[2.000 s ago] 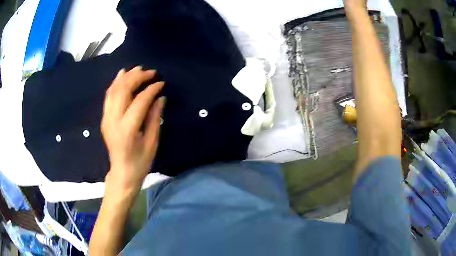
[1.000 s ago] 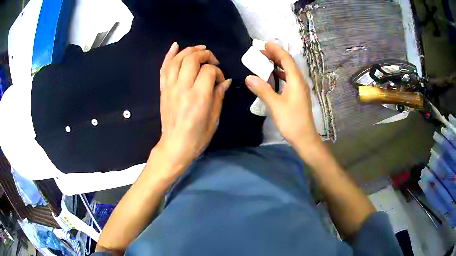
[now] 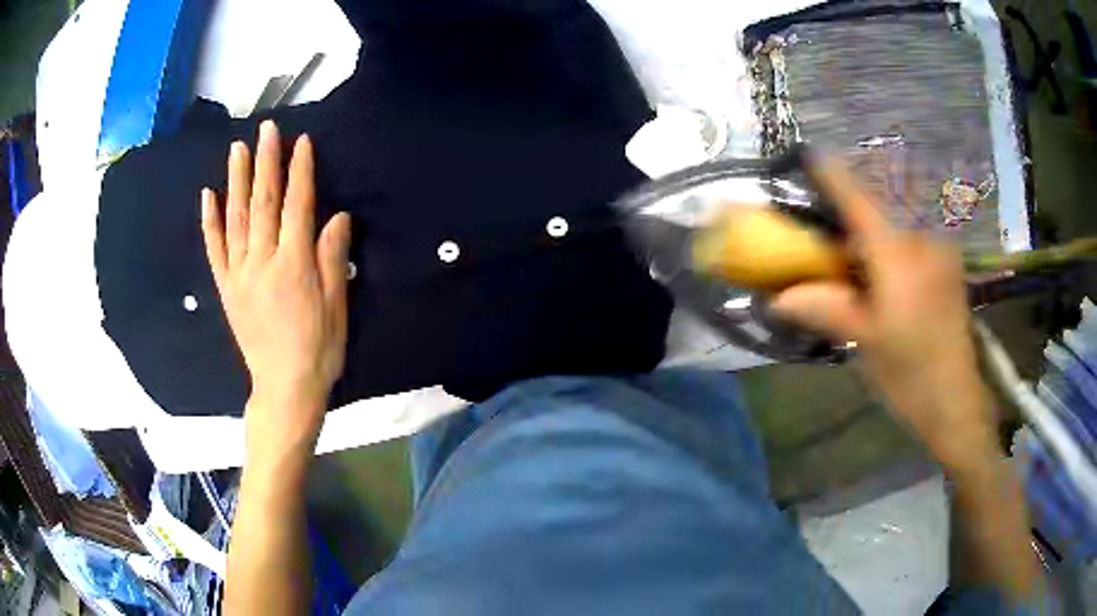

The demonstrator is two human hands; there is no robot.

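The black button-front top (image 3: 505, 132) lies flat on the white padded board, collar end to the right. Several white buttons (image 3: 449, 252) run in a line along it. My left hand (image 3: 277, 259) lies flat on the top with fingers spread, beside a partly covered button. My right hand (image 3: 896, 289) holds the steam iron (image 3: 710, 193) by its yellow-brown handle; both are blurred. The iron's tip is at the neck end of the top and hides part of the white collar (image 3: 669, 141). Whether the iron touches the fabric, I cannot tell.
The grey-brown rest pad (image 3: 896, 102) is on the board's right end. A blue strip (image 3: 150, 78) stands at the upper left. A pale hose (image 3: 1023, 391) trails from the iron at right. Blue floral garments (image 3: 1071, 397) hang at the right edge, and light clothes are at lower left.
My right hand has left the collar and taken the iron off the rest pad, bringing it left to the neck end. My left hand has moved left and flattened on the top.
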